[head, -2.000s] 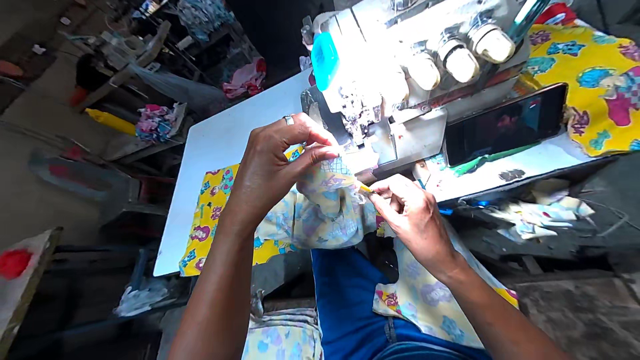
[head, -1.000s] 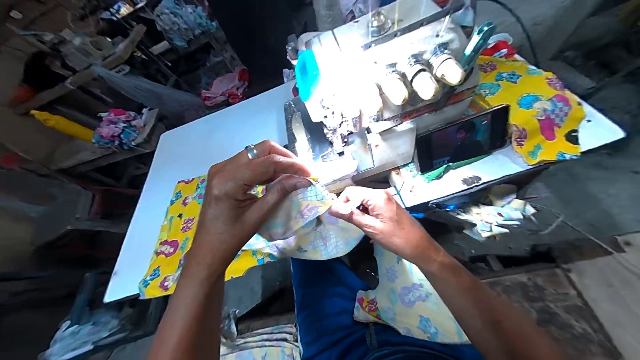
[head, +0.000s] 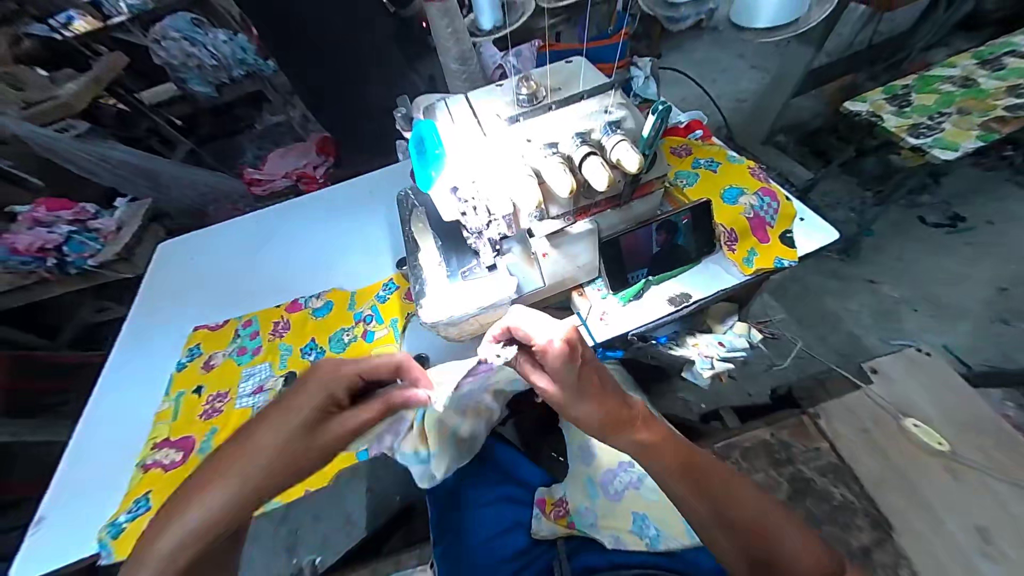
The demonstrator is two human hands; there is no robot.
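Note:
My left hand [head: 360, 400] pinches the edge of a pale printed fabric piece [head: 460, 428] between thumb and fingertips. Bunched cloth from the same piece is gripped in my right hand [head: 560, 368], close to the front of the overlock sewing machine [head: 496, 232]. The fabric hangs between both hands above my lap, away from the needle area. More pale printed fabric [head: 612, 488] lies over my right thigh. Under and beyond my left forearm, a yellow printed fabric piece [head: 280, 360] lies flat on the white table.
A phone [head: 658, 244] leans at the machine's right, with another yellow printed fabric [head: 740, 208] behind it. Fabric scraps [head: 712, 348] hang below the table's edge [head: 696, 292]. Thread cones [head: 486, 12] stand behind the machine. Scrap piles [head: 60, 236] sit at the left.
The pale fabric, spread between my hands a second ago, now hangs bunched. My hands have moved apart along it. The view has shifted.

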